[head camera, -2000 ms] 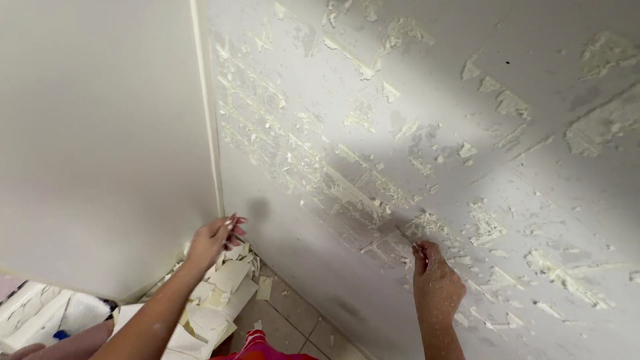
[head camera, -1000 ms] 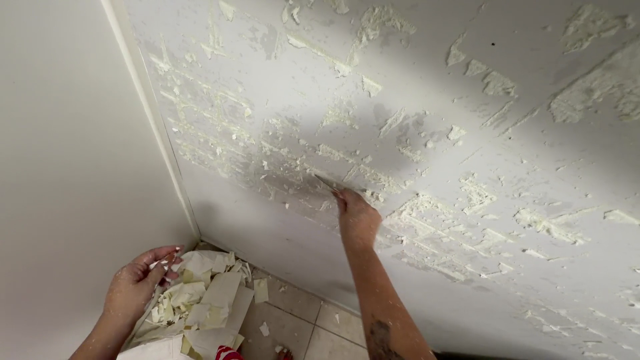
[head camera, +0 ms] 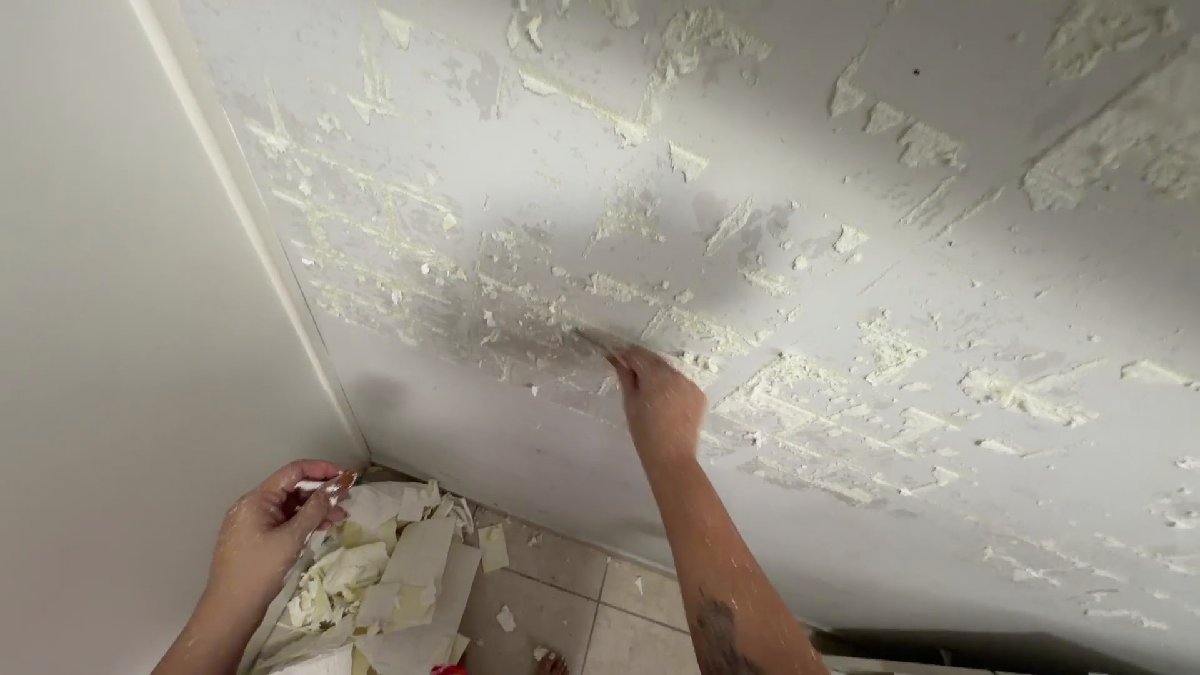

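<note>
My right hand (head camera: 659,394) grips a small, thin scraping tool (head camera: 595,339), mostly hidden by the fingers. Its tip meets the wall (head camera: 581,441) among rough, pale yellow remnants (head camera: 623,291) of a covering or its adhesive. At the lower left, my left hand (head camera: 277,525) is curled around small white scraps (head camera: 323,486), fingertips together. Beneath and beside that hand lies a heap of torn, pale yellow and white pieces (head camera: 412,572).
A smooth wall or panel (head camera: 112,328) with a raised vertical edge strip (head camera: 253,225) stands at the left. Scraps are scattered on the tiled floor (head camera: 548,600). A dark-topped, low edge (head camera: 937,649) shows at the bottom right.
Between the oldest frame and now, my right hand has moved left along the patchy wall. My left hand has come down beside the heap of scraps. The view has shifted.
</note>
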